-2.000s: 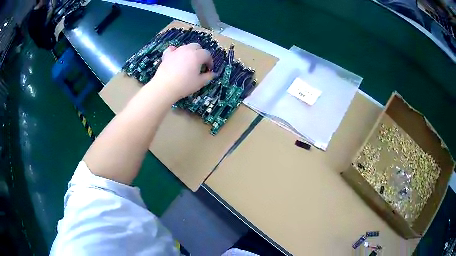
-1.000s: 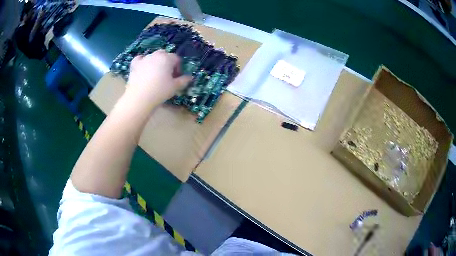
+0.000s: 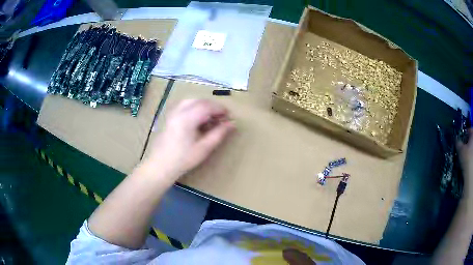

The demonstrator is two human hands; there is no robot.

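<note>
My left hand [image 3: 189,133] is over the middle cardboard, its fingers curled and blurred; whether something small is between them I cannot tell. A small black display module [image 3: 221,92] lies just beyond it, near the plastic bag. My right hand [image 3: 464,150] is at the right edge, partly cut off, beside a loose group of circuit boards [image 3: 449,160]; its grip is unclear. A dense row of green-black circuit boards [image 3: 98,72] lies on the left cardboard. A test power lead [image 3: 338,192] with red wires and small dark pieces lies at the lower right.
An open carton [image 3: 339,132] holds many small brass-coloured parts and a crumpled clear bag [image 3: 352,106]. A flat labelled plastic bag [image 3: 212,59] lies between the boards and carton. The cardboard sheets [image 3: 269,171] have a dark gap between them. The bench's front edge runs below.
The view has swung to the right. My left hand has left the board pile and is over the middle cardboard. My right hand and the right-hand boards have come into view.
</note>
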